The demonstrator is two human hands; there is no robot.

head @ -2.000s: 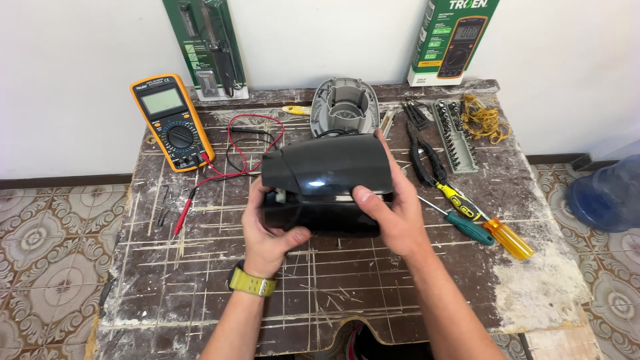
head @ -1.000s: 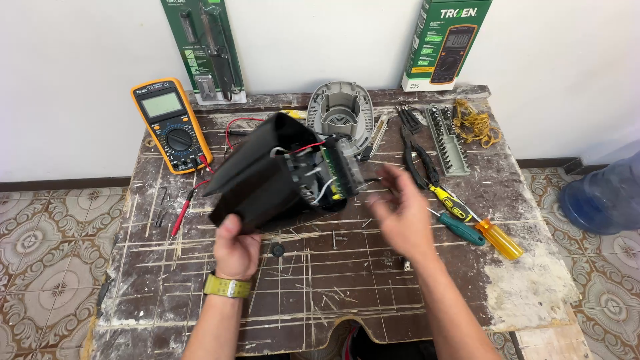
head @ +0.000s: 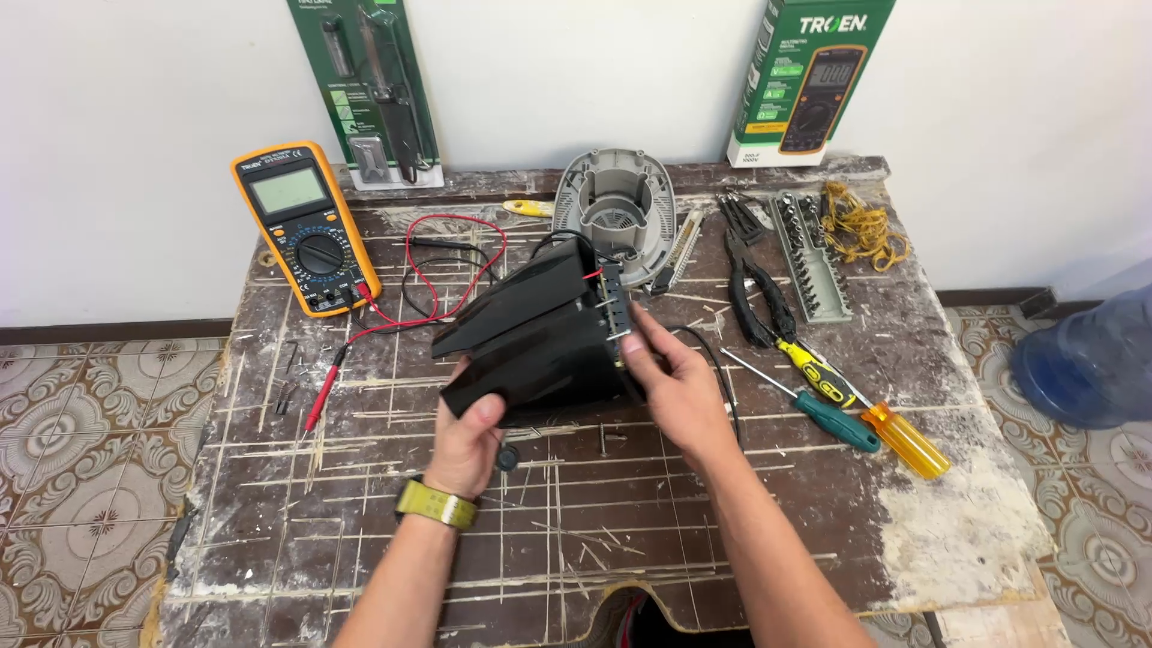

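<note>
A glossy black plastic appliance housing (head: 549, 360) is held tilted above the middle of the worn table. My left hand (head: 468, 436) grips its lower left edge, thumb on top. At its right end, my right hand (head: 670, 378) has its fingers on the part with a row of switches or terminals (head: 614, 301); a red wire shows there. A black cord (head: 715, 360) runs behind my right hand. Behind the housing stands a grey plastic base (head: 621, 207) with a round well. A small dark round knob (head: 508, 457) and a screw (head: 603, 439) lie below the housing.
A digital multimeter (head: 306, 229) with red and black leads lies left. At right are pliers (head: 756, 292), a bit set in a grey tray (head: 814, 261), a teal-handled screwdriver (head: 837, 421), a yellow-handled one (head: 907, 441) and tangled yellow cord (head: 862, 229). Two tool packages stand against the wall.
The housing has turned from lying crosswise between both hands to a slant, then been tipped so its inner circuitry shows less. My right hand, apart from it one second ago, now touches its right end.
</note>
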